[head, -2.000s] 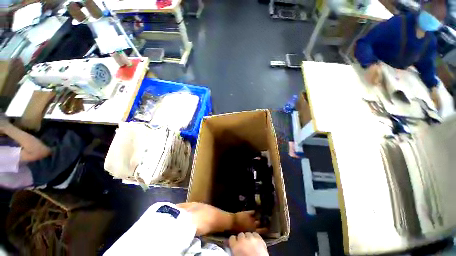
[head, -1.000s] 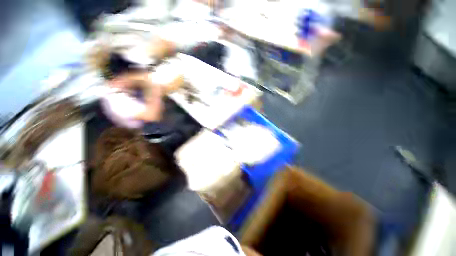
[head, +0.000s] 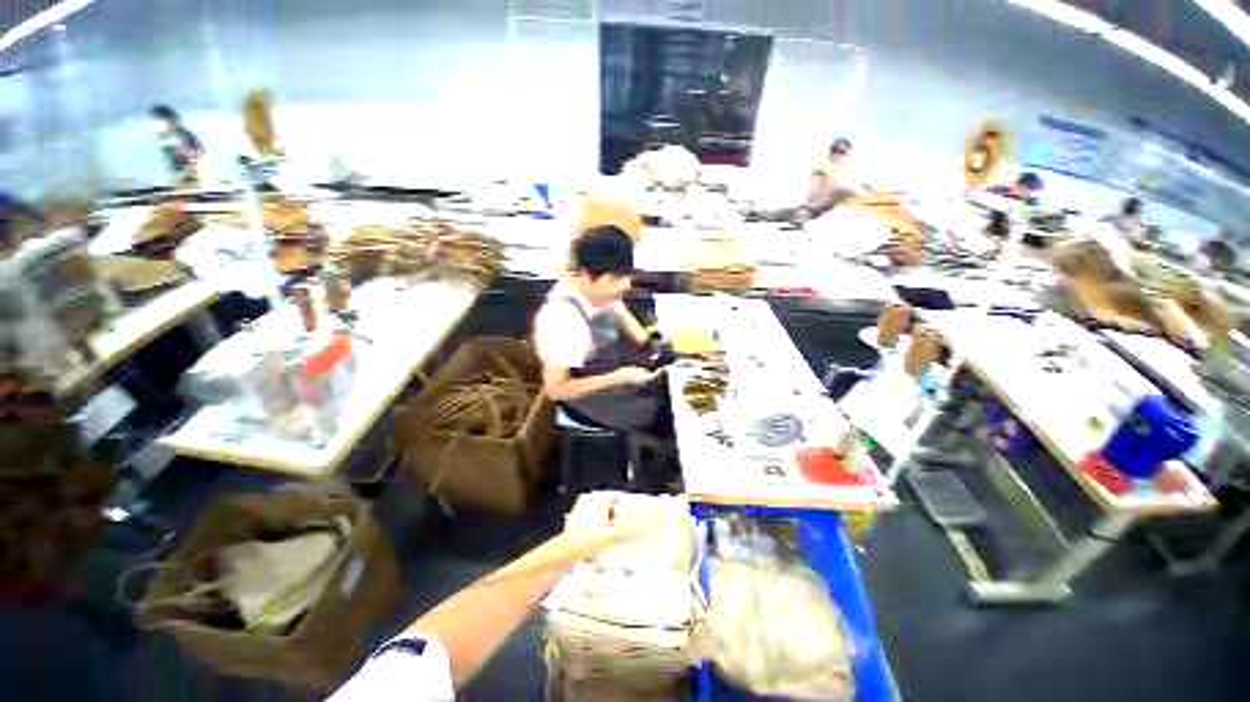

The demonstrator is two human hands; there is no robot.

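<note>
My left arm, in a white sleeve with a dark patch, reaches up from the bottom edge. My left hand is over the top of a stack of beige bag panels. It is blurred and blends with the pale stack, so its fingers and any hold are hard to make out. A blue crate holding beige pieces in clear wrap stands right beside the stack. My right hand is out of the picture.
A seated person is at the white sewing table ahead. Open cartons of brown straps and beige pieces stand at left. Another white table is behind them. More tables and people fill the back.
The view has swung left and up, so the open carton of black items has left the picture. My left hand has moved from the carton to the beige stack. My right hand has gone from view.
</note>
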